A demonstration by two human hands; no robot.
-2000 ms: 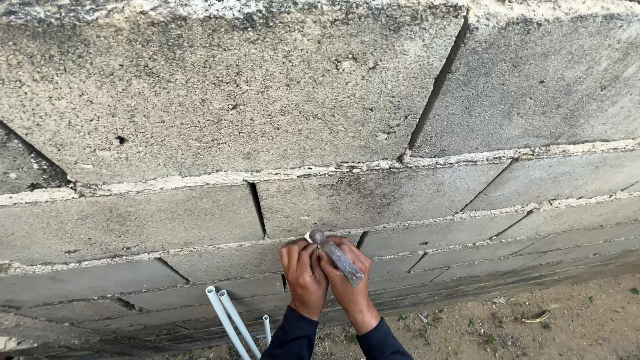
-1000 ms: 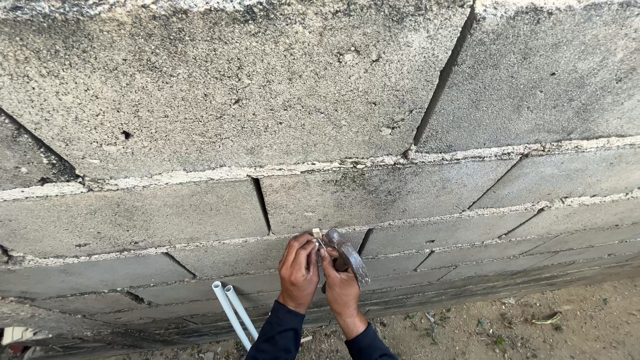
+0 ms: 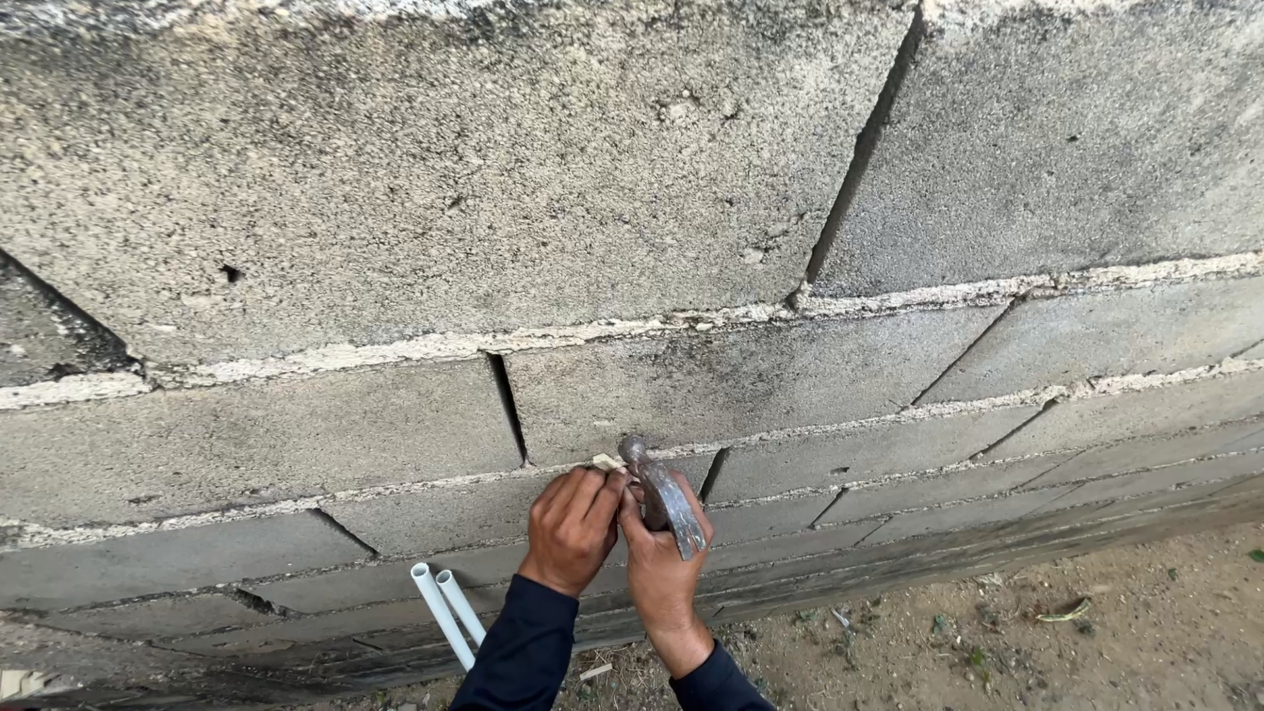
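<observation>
Both hands are together low on a wall of grey concrete blocks [image 3: 691, 385], near a mortar joint. My right hand [image 3: 667, 573] is closed around a claw hammer [image 3: 671, 499]; the hammer's round face points up toward the joint and its claw curves down over the hand. Right beside it, my left hand [image 3: 573, 528] has its fingers pinched at a small pale piece [image 3: 605, 461] against the wall. What that piece is cannot be told, and the fingertips are partly hidden. The hammer's handle is mostly out of sight behind the right hand.
Two pale plastic pipes [image 3: 442, 612] stand close together, left of my left sleeve. Below the wall lies sandy ground [image 3: 1116, 632] with bits of plants and debris. A pale object [image 3: 22, 683] shows at the lower left corner.
The hammer head and right hand have shifted slightly against the left hand, and the claw has turned a little. Both hands stay at the same joint.
</observation>
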